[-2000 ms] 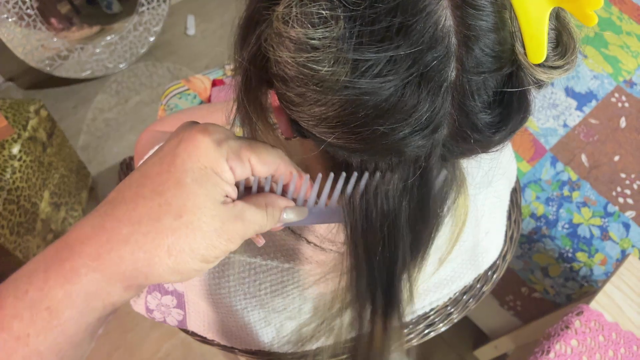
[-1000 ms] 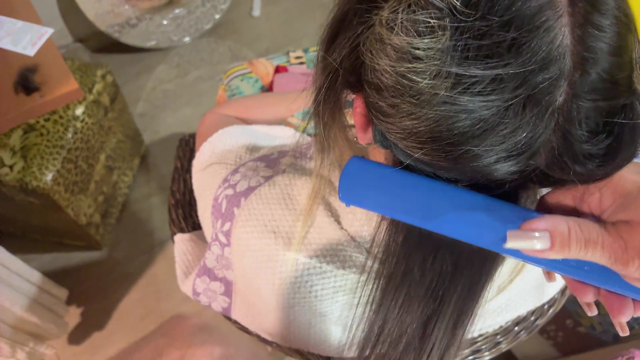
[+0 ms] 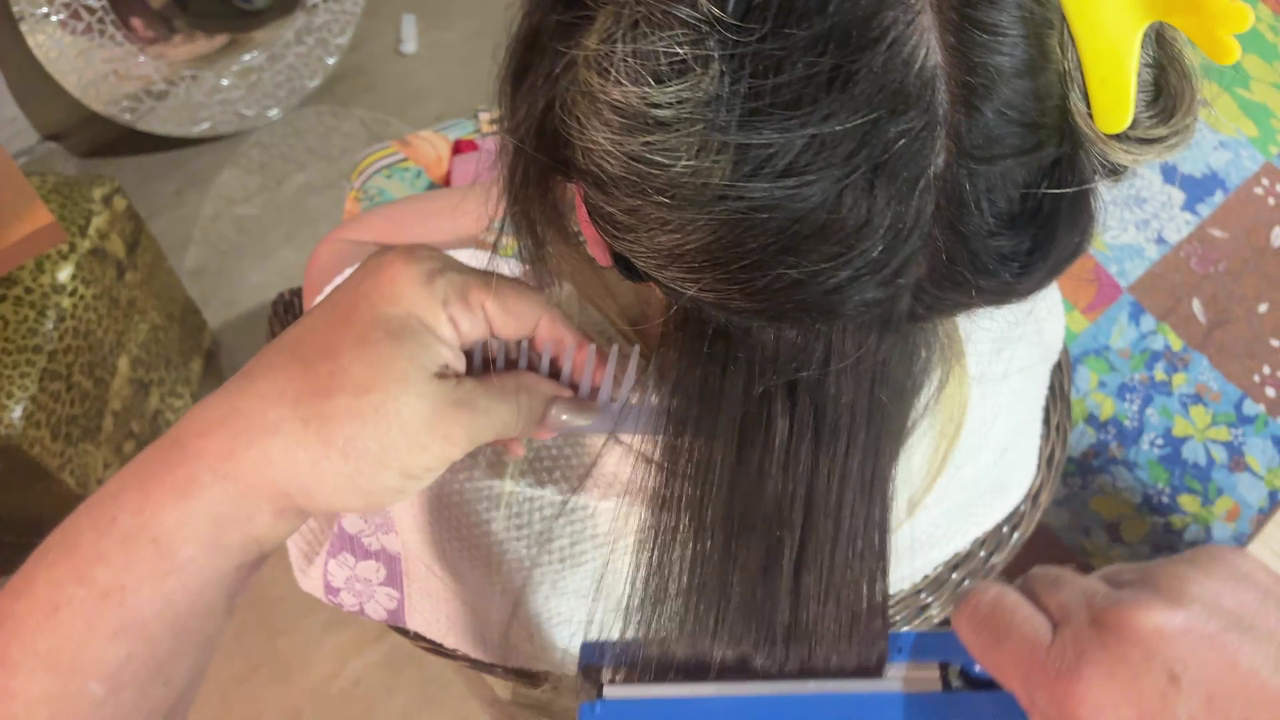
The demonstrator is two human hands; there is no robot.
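Note:
My left hand (image 3: 410, 370) pinches a pale lilac wide-toothed comb (image 3: 600, 400) between thumb and fingers; its far end runs in under a section of long dark hair (image 3: 775, 480). At the lower right my right hand (image 3: 1130, 630) grips a blue flat tool with long plates (image 3: 800, 700), seemingly a hair straightener. The lower part of the hair section lies between its plates. A seated person's head (image 3: 780, 150) faces away, with a yellow claw clip (image 3: 1110, 60) holding hair at the upper right. A white towel (image 3: 540, 540) covers the person's shoulders.
Around the towel curves the rim of a wicker chair (image 3: 1040, 480). At left stand a leopard-print box (image 3: 90, 340) and, above it, a round mirror-like tray with a mosaic rim (image 3: 300, 80). Patchwork floral fabric (image 3: 1160, 420) spreads at the right.
The blue tool, near the nape a second ago, is now lower down the hair. My left hand with the comb is back in view beside the hair, much as two seconds ago.

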